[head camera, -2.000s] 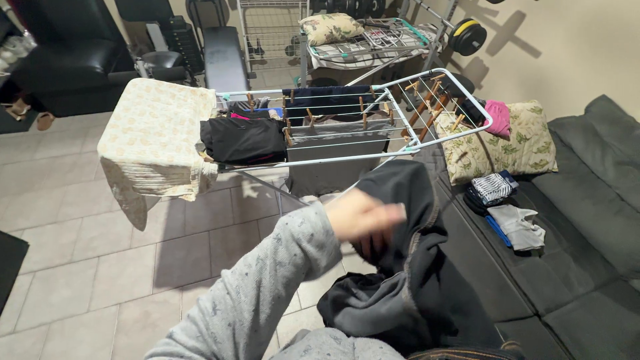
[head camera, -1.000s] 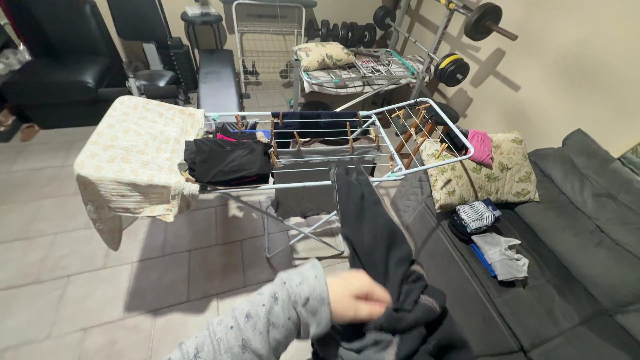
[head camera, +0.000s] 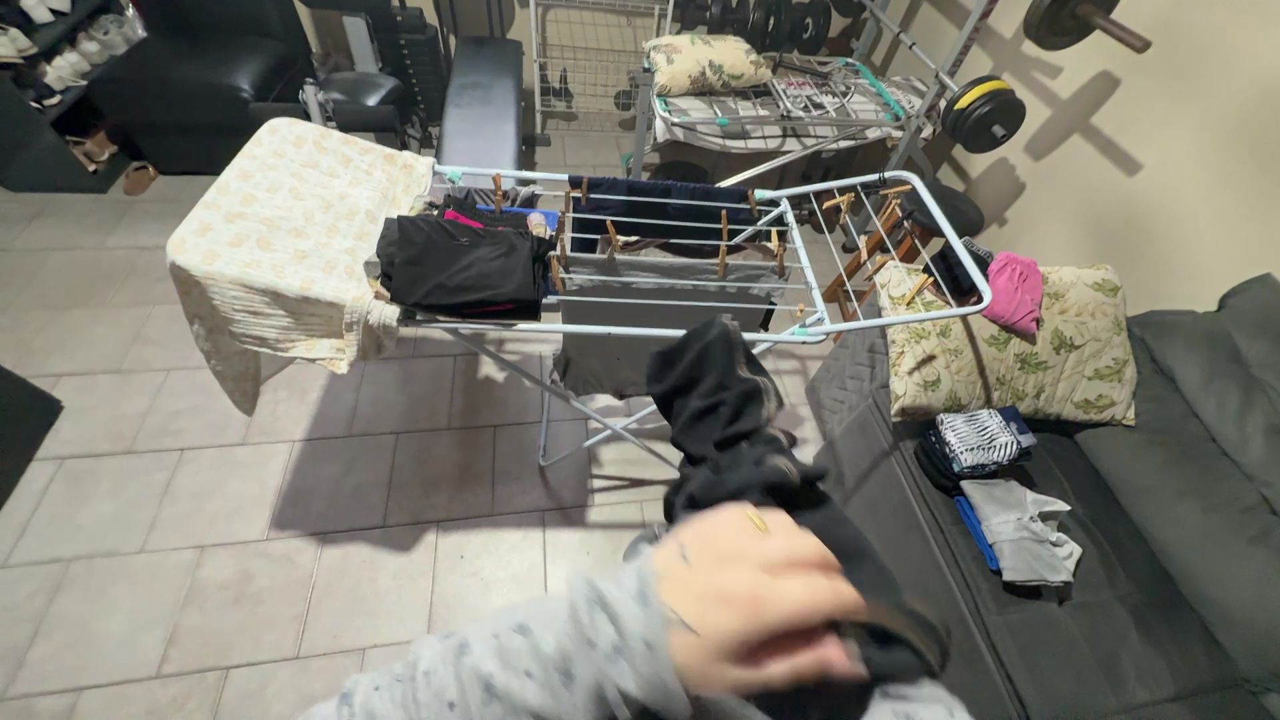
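Observation:
My left hand (head camera: 765, 600), in a pale grey patterned sleeve and with a ring on one finger, is at the lower middle, blurred. Its fingers are curled on a black garment (head camera: 715, 400), whose narrow part stretches up and away toward the drying rack. My right hand does not show. Just beyond the garment stands a white folding drying rack (head camera: 620, 329). Over its left end lies a cream patterned cloth (head camera: 300, 200), with folded black clothing (head camera: 465, 265) beside it. Dark blue (head camera: 660, 205) and grey garments (head camera: 615, 350) hang among wooden clothespins.
At right, a dark grey sofa (head camera: 1150, 520) holds a leaf-patterned cushion (head camera: 1040, 370), a folded striped garment (head camera: 980, 442) and a grey one (head camera: 1020, 530). A pink cloth (head camera: 1017, 290) hangs at the rack's right end. Behind are a padded bench (head camera: 482, 110) and a barbell plate (head camera: 985, 115).
My left hand has moved over the black garment, toward its near part. The garment's far part, raised in front of the rack one second ago, is now lower and bunched.

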